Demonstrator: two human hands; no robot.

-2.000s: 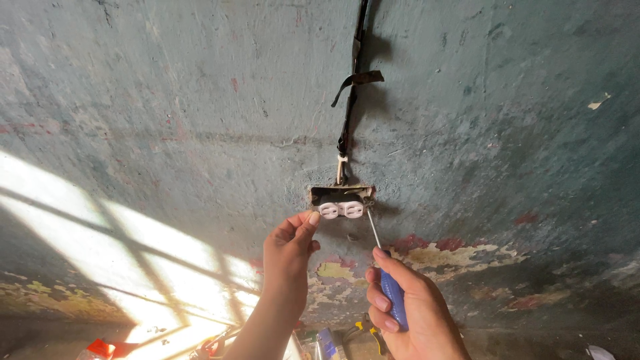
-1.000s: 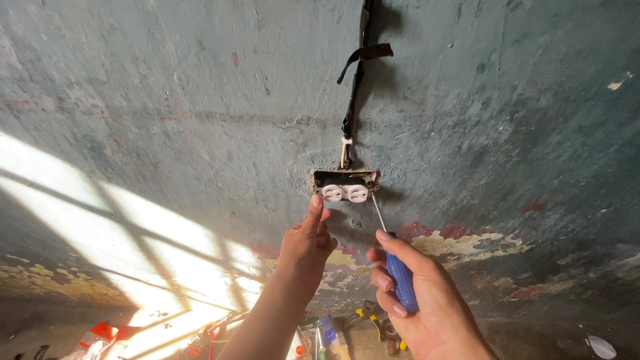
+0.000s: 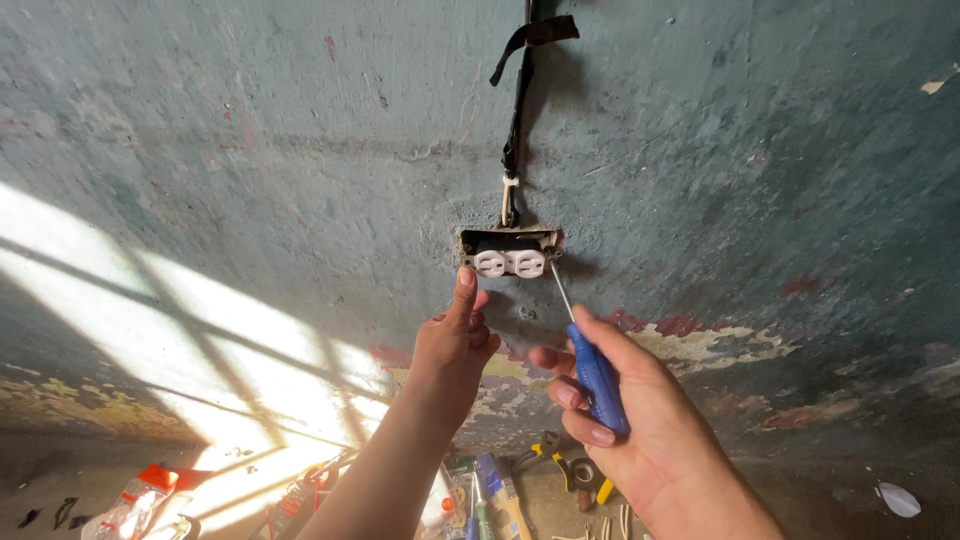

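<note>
A white duplex electrical outlet (image 3: 511, 262) sits sideways at the mouth of a recessed wall box (image 3: 469, 238). The thumb of my left hand (image 3: 454, 345) touches the outlet's left end from below, its other fingers loosely curled. My right hand (image 3: 630, 397) holds a screwdriver (image 3: 598, 382) by its blue handle, the shaft slanting up to the outlet's right mounting end. Whether the tip sits in a screw cannot be made out. Above the box, a black taped cable (image 3: 517, 112) runs up the wall, with a loose strip of tape hanging off it.
Along the floor below lie a paintbrush (image 3: 512, 499), yellow-and-black pliers (image 3: 559, 465), a roll of tape (image 3: 584, 472), a green-handled screwdriver (image 3: 481, 514) and plastic bags (image 3: 139, 506). Short pale wires (image 3: 606, 525) lie near the pliers. Paint peels from the lower wall (image 3: 705, 345).
The fingers of my right hand have loosened and spread around the screwdriver handle. My left thumb has moved from the outlet's front to its lower left edge.
</note>
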